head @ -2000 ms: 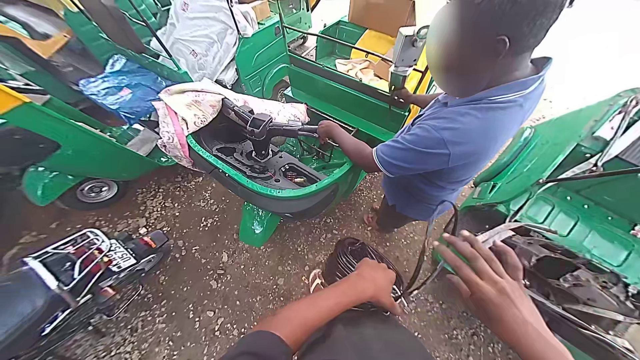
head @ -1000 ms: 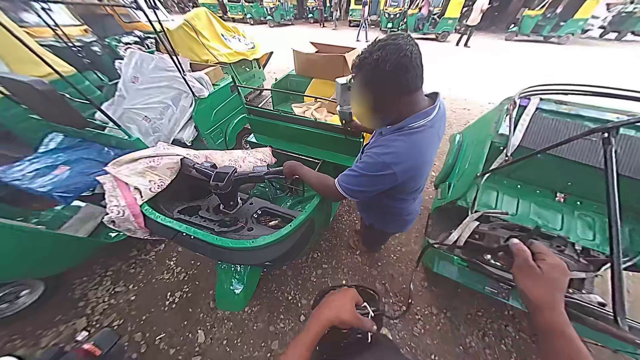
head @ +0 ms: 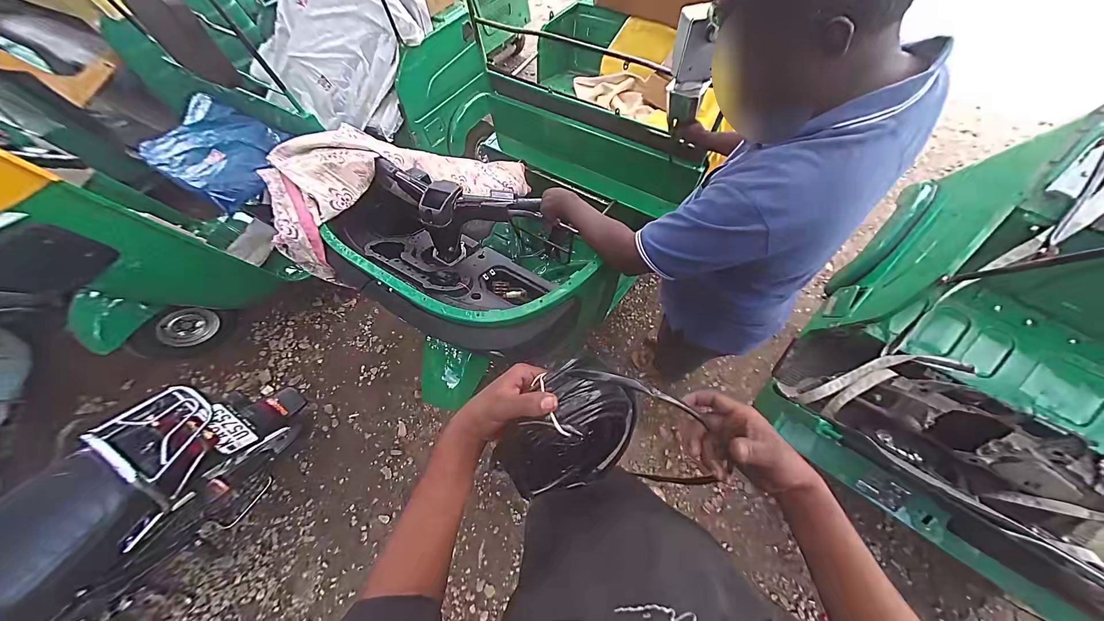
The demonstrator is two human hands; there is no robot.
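Observation:
In the head view, a round bundle wrapped in shiny black plastic or strip (head: 573, 435) lies at my lap, low in the middle. My left hand (head: 517, 401) pinches a thin white cord (head: 552, 410) at the bundle's upper left. My right hand (head: 733, 435), fingers bent, holds a dark strip (head: 655, 390) that loops out from the bundle's right side. What the bundle contains is hidden. Beyond it stands the open front of a green three-wheeler (head: 483, 319) with black handlebars (head: 444, 203).
A person in a blue shirt (head: 733, 233) stands close ahead, one hand at the handlebars. A partly stripped green vehicle body (head: 975, 345) is at right. A motorcycle (head: 172, 466) is at lower left. Patterned cloth (head: 332, 168) drapes the three-wheeler. The ground is gravel (head: 345, 423).
My right hand has come from the right, beside the stripped vehicle, in to the bundle's strip. My left hand stays at the bundle. The view has swung down since one second ago.

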